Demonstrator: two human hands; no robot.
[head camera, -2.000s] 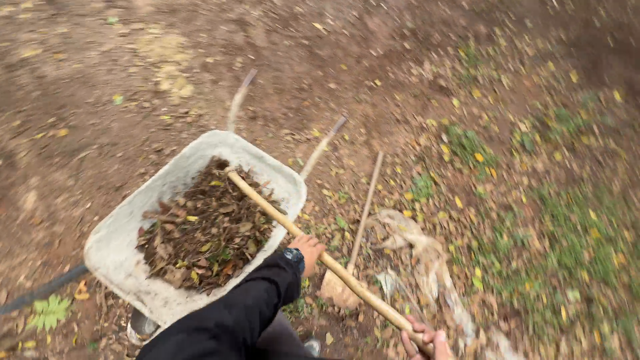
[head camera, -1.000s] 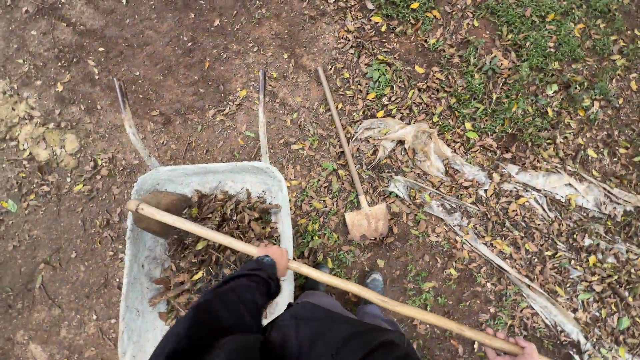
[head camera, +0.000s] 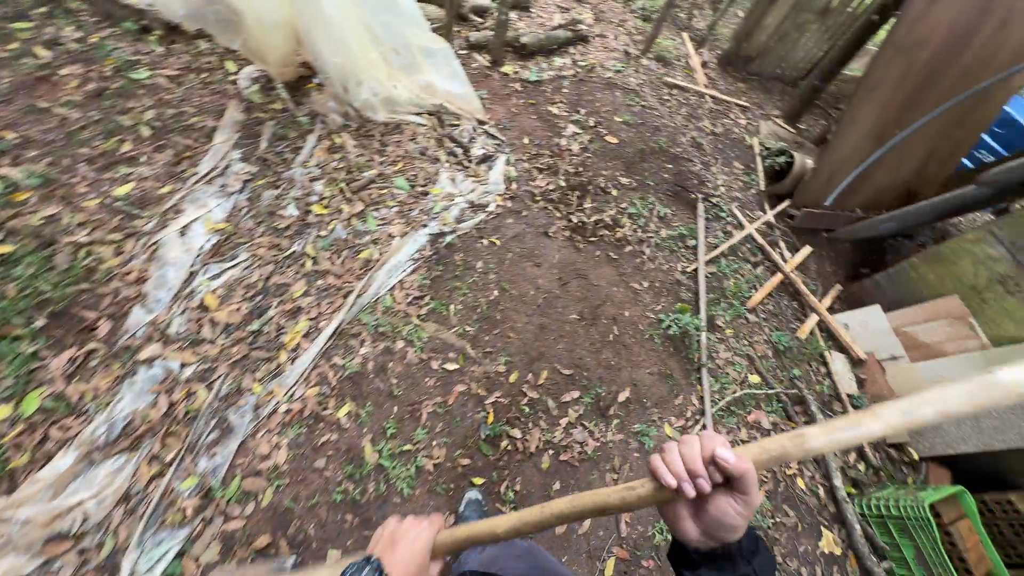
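Note:
A long wooden tool handle (head camera: 560, 512) slants across the lower part of the view, rising to the right edge. Near its lower left part my left hand (head camera: 406, 544) is closed around it, with a watch at the wrist. My right hand (head camera: 708, 488) grips the same handle farther right, fingers curled over the top. Both ends of the handle lie outside the view, so the tool's head is not seen. Under the handle a shoe (head camera: 472, 506) and a dark trouser leg show at the bottom.
Torn plastic sheeting (head camera: 384, 276) lies over leafy ground on the left, beneath a hanging translucent sheet (head camera: 384, 56). Wood strips (head camera: 780, 276) and a long stick (head camera: 702, 312) lie at right, near boards (head camera: 936, 328), a green plastic crate (head camera: 904, 528) and a leaning wooden panel (head camera: 896, 104).
The view has swung far round, away from the wheelbarrow of leaves and the shovel on the ground. My right hand is now curled over the handle farther from its end; both hands still hold it.

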